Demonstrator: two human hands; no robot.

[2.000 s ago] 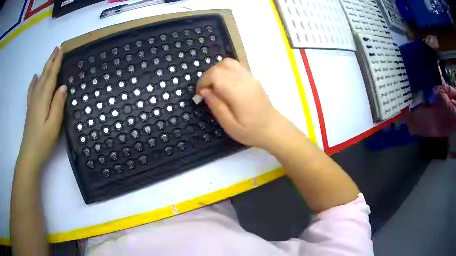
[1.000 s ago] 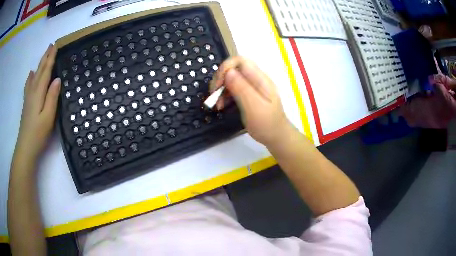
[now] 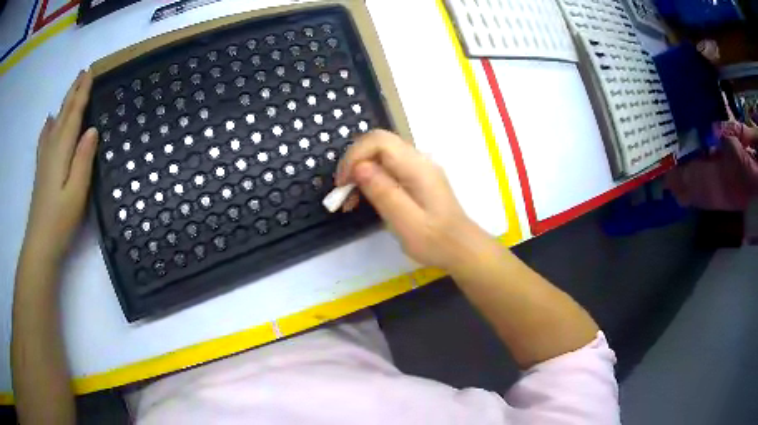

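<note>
A black blister tray (image 3: pixel 199 282) lies in front of me, tilted in view, with rows of small round shiny-topped parts (image 3: pixel 214 153) in its pockets. Some pockets, mostly toward the near right, show no shiny top. My right hand (image 3: pixel 399 187) is over the tray's right side and pinches a small pale cylindrical part (image 3: pixel 337 197) between thumb and fingers, just above the pockets. My left hand (image 3: pixel 71 170) lies flat along the tray's left edge with its fingers spread and holds no part.
Brown cardboard (image 3: pixel 378 50) shows behind the tray. A pen (image 3: pixel 184 8) and a black tray corner (image 3: pixel 104 8) are at the top. Pale slotted trays (image 3: pixel 627 108) stand at right beyond yellow and red tape. A person in pink (image 3: pixel 715 178) is partly visible at far right.
The black tray sits slightly higher and further left in view than two seconds ago. My right hand has moved down the tray's right side, still pinching a pale part. My left hand stays at the left edge.
</note>
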